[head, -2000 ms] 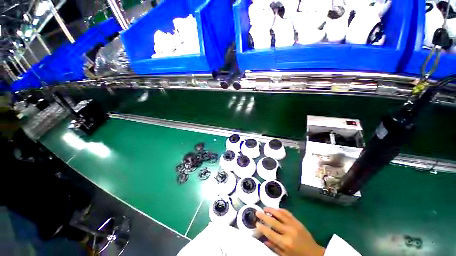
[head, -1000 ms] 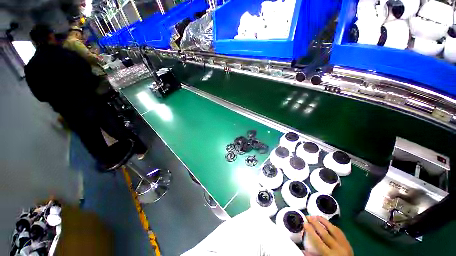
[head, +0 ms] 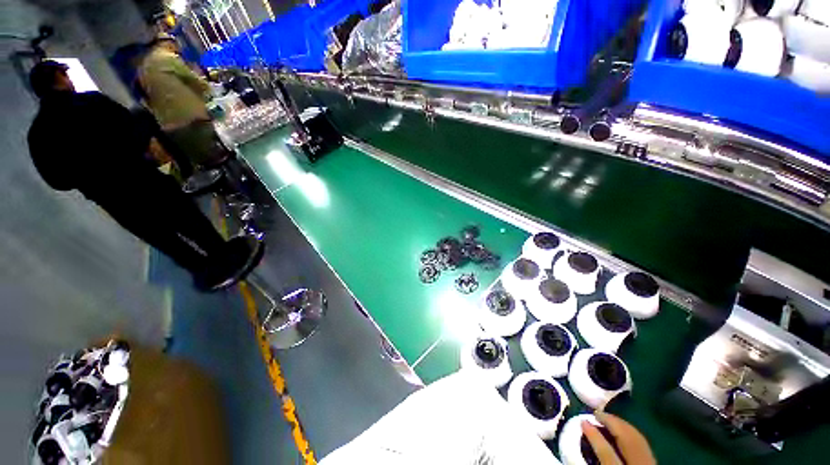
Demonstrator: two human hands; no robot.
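Several white housings (head: 554, 339) with dark round centres stand grouped in rows on the green mat (head: 364, 236). A loose pile of black rings (head: 450, 254) lies left of them. My right hand (head: 619, 442) is at the bottom edge, partly cut off, with its fingers on the nearest white housing (head: 571, 442); whether it grips it is not clear. A white sleeve (head: 437, 427) reaches in at the bottom centre. My left hand is not in view.
A screw feeder (head: 755, 350) stands at the right, with a dark cylinder (head: 805, 413) before it. Blue bins (head: 482, 68) line the back. A black device (head: 318, 132) is farther up the bench. Two people, a stool (head: 296, 313) and a carton (head: 182, 409) are at left.
The view has swung left, so the bench things appear farther right and the people, floor and carton have come in. My right hand has moved to a housing nearer the bottom edge.
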